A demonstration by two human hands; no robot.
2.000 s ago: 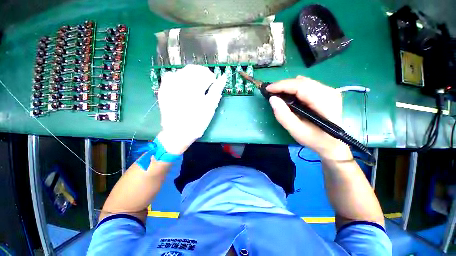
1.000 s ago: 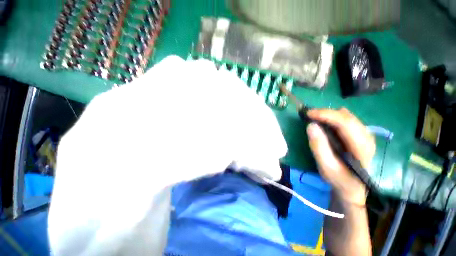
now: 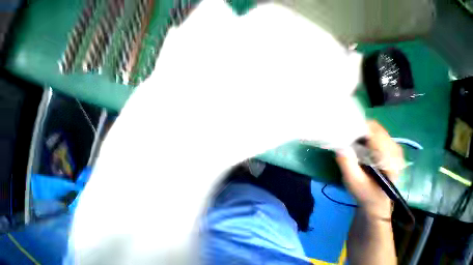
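Observation:
My left hand in its white glove (image 3: 223, 119) is very close to the camera, blurred and overexposed. It covers the middle of the view and hides the work panel and most of the metal support block. Its fingers cannot be made out. My bare right hand (image 3: 371, 168) is right of centre, closed around the black soldering iron (image 3: 389, 186). The iron's tip is hidden behind the white glove, whose right edge overlaps the right hand's fingertips.
Rows of waiting PCB panels (image 3: 106, 39) lie at upper left, blurred. The black dross tray (image 3: 388, 76) is at upper right. The iron stand with its yellowish pad (image 3: 460, 137) is at far right. Light-blue cutter handles (image 3: 407, 143) show beside the right hand. The fume hood (image 3: 384, 20) is at the top.
My gloved left hand has left the panel, come up close to the camera and spread rightward over the work area. My right hand still grips the iron. The view has turned and shifted.

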